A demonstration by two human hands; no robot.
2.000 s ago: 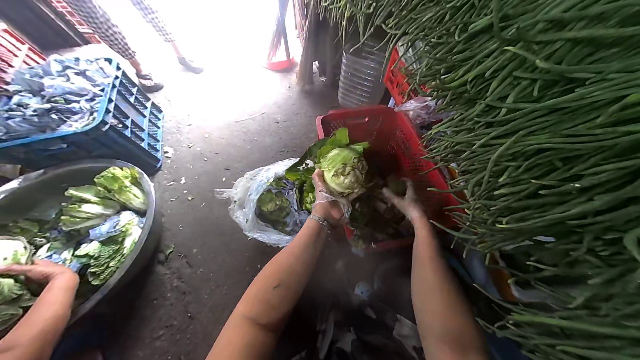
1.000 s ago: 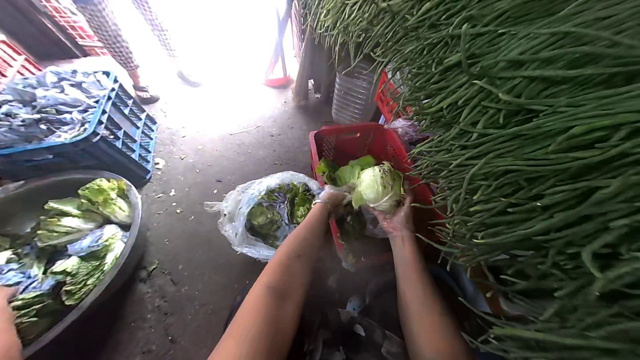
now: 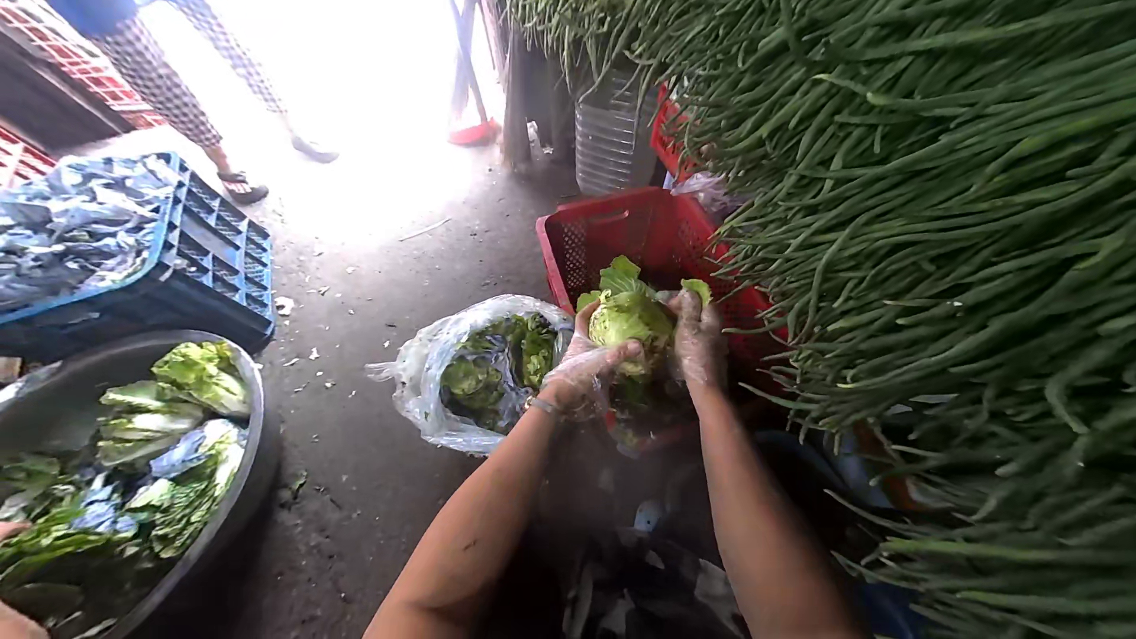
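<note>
A pale green head of lettuce (image 3: 632,321) is held between my two hands over the near part of a red plastic crate (image 3: 612,211). My left hand (image 3: 587,364), in a clear thin glove with a bracelet at the wrist, grips its left side. My right hand (image 3: 698,342), also in a clear glove, is at its right side, with a leaf sticking up by the fingers. Just left of the crate, a clear plastic bag (image 3: 426,373) stands open on the floor with dark green leaves (image 3: 475,377) inside.
At left are a large grey tub (image 3: 257,426) of lettuce, with part of another person's hand (image 3: 13,530), and a blue crate (image 3: 222,257) of wrapped bundles. A person's legs (image 3: 160,84) stand behind. Long green stalks (image 3: 932,222) crowd the right side; a red dustpan (image 3: 475,133) is farther back.
The lettuce head has moved left and nearer my left hand, which now grips its side. The other person's hand at the tub has drawn back to the frame's edge since two seconds ago.
</note>
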